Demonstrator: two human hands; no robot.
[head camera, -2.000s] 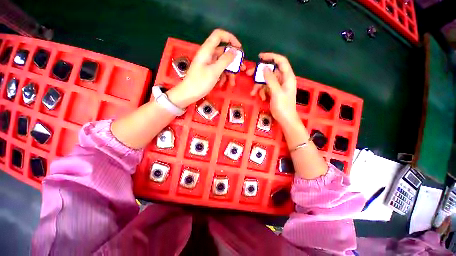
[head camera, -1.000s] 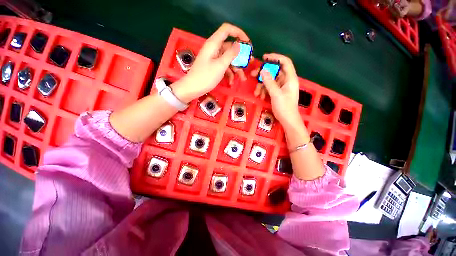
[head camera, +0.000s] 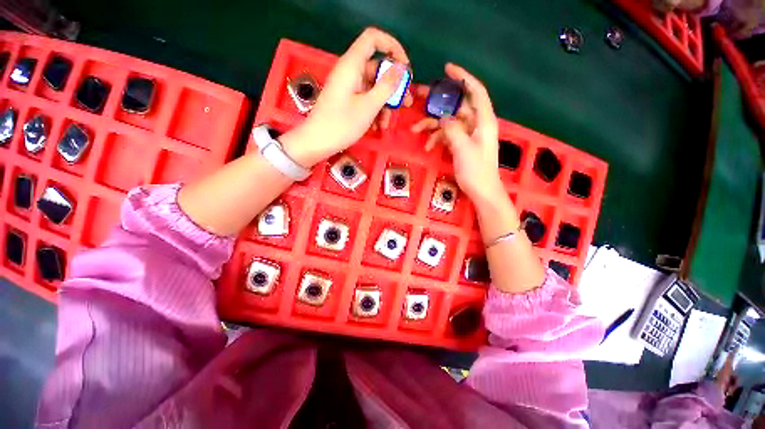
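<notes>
My left hand (head camera: 351, 105) holds a small square smartwatch body (head camera: 396, 83) with a lit white-blue screen, thumb on its face. My right hand (head camera: 471, 138) holds a second watch body (head camera: 444, 98); its screen is dark with a small faint mark. Both are held above the back part of the red compartment tray (head camera: 356, 336). In this tray, units at the left and middle lie face down with pale backs and dark round centres, such as one watch back (head camera: 333, 234). Units at the right show black faces, such as one black watch (head camera: 547, 164).
A second red tray (head camera: 201, 119) with black-faced watches stands at left. Loose watch units (head camera: 572, 38) lie on the green bench (head camera: 503, 50). Another red tray (head camera: 671, 38) is at the top right. Record sheets (head camera: 616, 276), a pen (head camera: 618, 324) and a calculator (head camera: 664, 317) lie at right. Another person's sleeve shows at the lower right.
Both screens have gone from white to blue; now the left one is white-blue and the right one is dark. Both hands still hold their watches. The other person's hand at top right has left view.
</notes>
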